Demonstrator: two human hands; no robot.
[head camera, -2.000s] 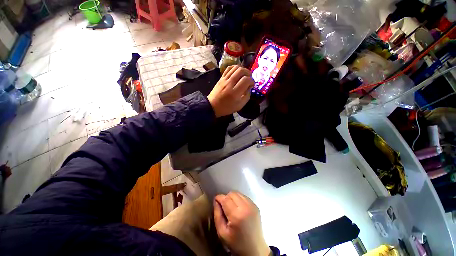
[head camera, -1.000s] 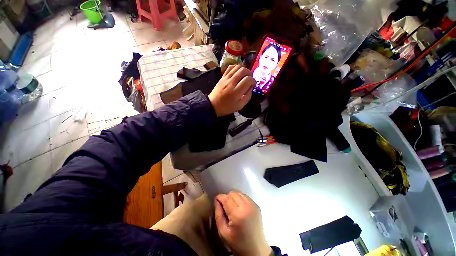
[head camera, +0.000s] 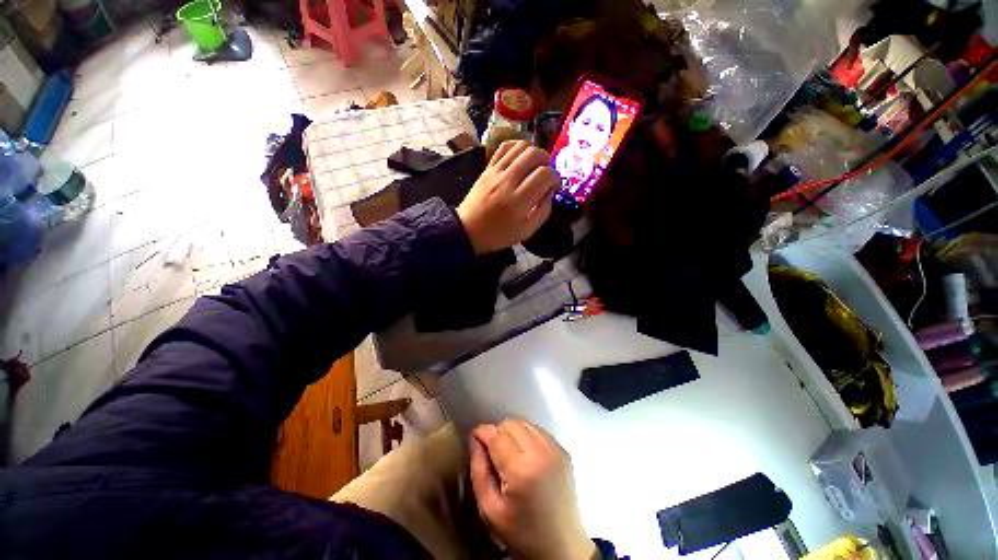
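Observation:
A smartphone with a bright screen showing a face leans at the dark cloth pile. My left hand is at its lower left edge, fingers curled; whether they grip it or only touch it is hidden. My right hand is closed with nothing seen in it, over my lap at the white table's near edge. One black cut piece lies mid-table and another black cut piece lies nearer me. Small snips or scissors with a red-orange part lie beside the pile.
A red-lidded jar stands behind my left hand. Dark folded pieces lie on the checked cloth. Yellow-black cloth fills the trough at right, near thread spools. A wooden stool is beside my leg. Clear plastic lies behind the pile.

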